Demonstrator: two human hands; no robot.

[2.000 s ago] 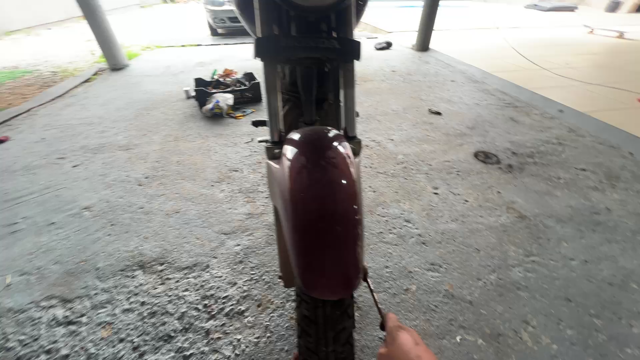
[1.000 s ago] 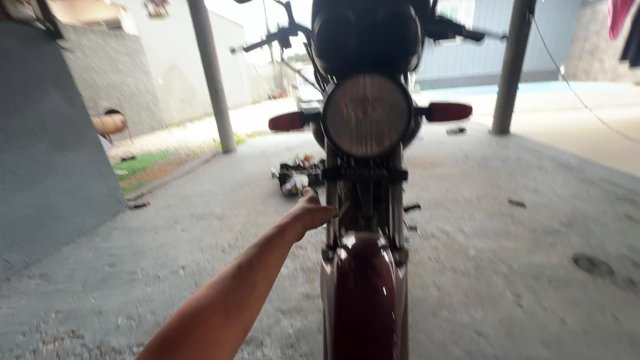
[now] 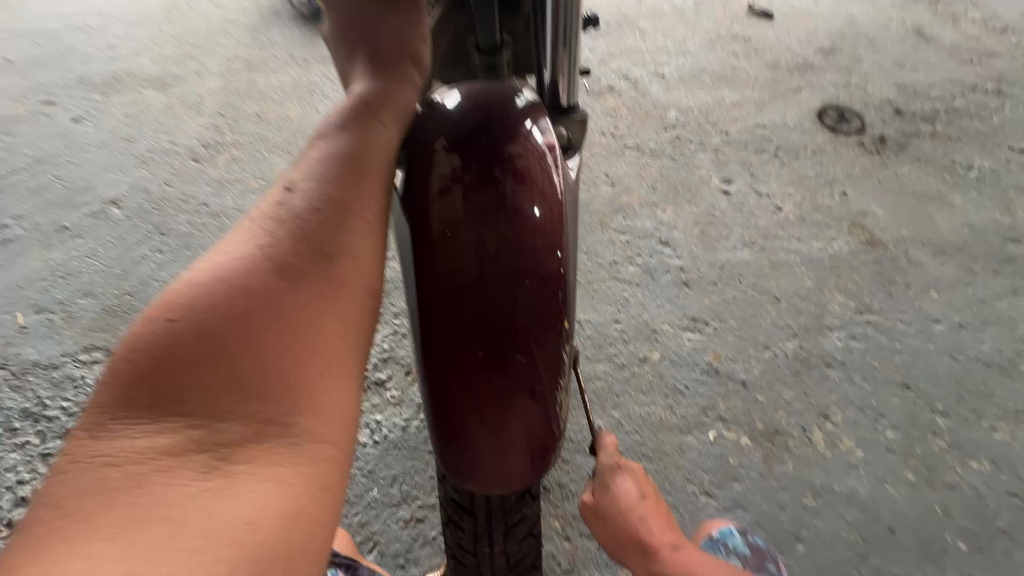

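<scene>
The dark red front fender (image 3: 488, 288) of a motorcycle stands upright in the middle, over the black front tire (image 3: 490, 532). My right hand (image 3: 628, 500) is closed on a thin metal hand tool (image 3: 586, 396), whose far end meets the fender's lower right edge. My left arm reaches up along the fender's left side. My left hand (image 3: 380, 36) is at the top edge beside the fork, its fingers cut off by the frame, so its hold cannot be seen. The chrome right fork tube (image 3: 566, 56) rises behind the fender.
Rough grey concrete floor (image 3: 760, 320) surrounds the wheel. A round dark part (image 3: 841, 119) lies on it at the upper right, with a small dark object (image 3: 760, 11) farther back. My patterned shorts (image 3: 740, 548) show at the bottom edge.
The view has tilted down from the headlight since one second ago. My right hand with the tool, outside that frame, is visible now. My left arm still reaches toward the fork area.
</scene>
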